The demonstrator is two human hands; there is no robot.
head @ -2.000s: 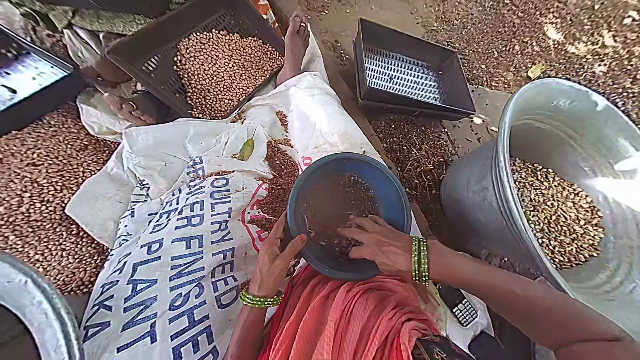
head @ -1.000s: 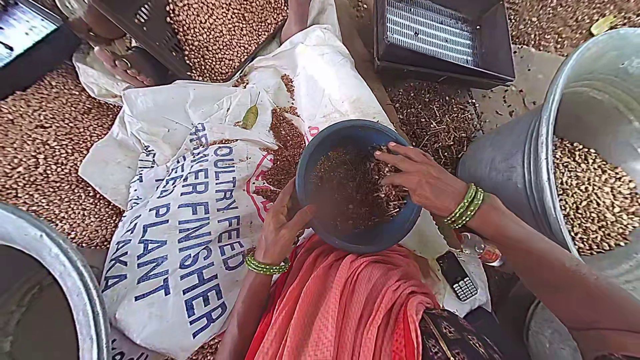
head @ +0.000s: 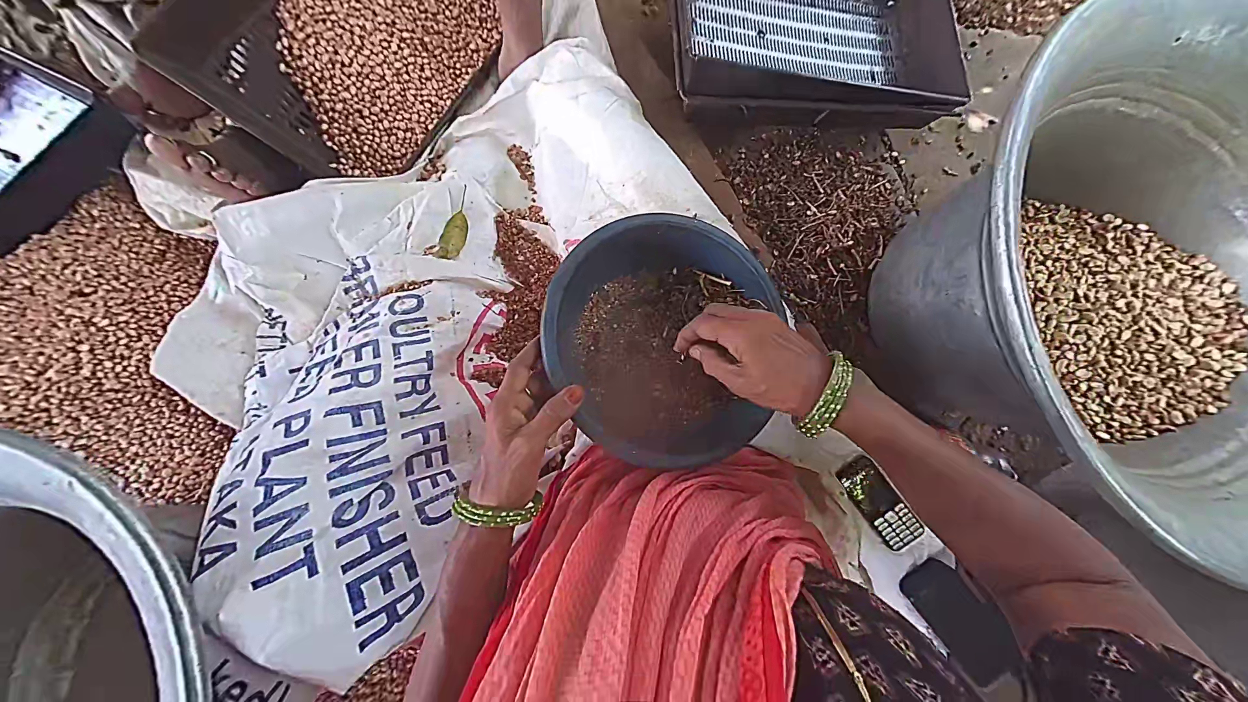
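A round blue-grey bowl [head: 560,322] rests at my lap, holding fine brown grains [head: 634,361] with darker stalk bits along the upper right inside. My left hand [head: 522,419] grips the bowl's left rim, thumb over the edge and fingers against the outside. Over the right part of the bowl is my right hand [head: 756,356], its fingers bent and drawn together above the contents; whether it pinches anything cannot be made out. Beneath and left of the bowl a white printed woven sack [head: 283,234] lies spread, with small reddish-brown grains [head: 524,263] scattered on it.
At the right stands a metal tub [head: 936,283] of pale beans. Dark plastic sieve trays [head: 829,97] lie at the top, above a heap of stalks [head: 819,210]. Left are a bean heap [head: 97,331], a crate [head: 234,78] of beans and another metal vessel [head: 107,507]. Another person's foot [head: 210,166] is near the crate.
My right hand's fingers, spread over the contents a second ago, are now drawn together. My left fingers have gone from the bowl's inside edge to its left rim.
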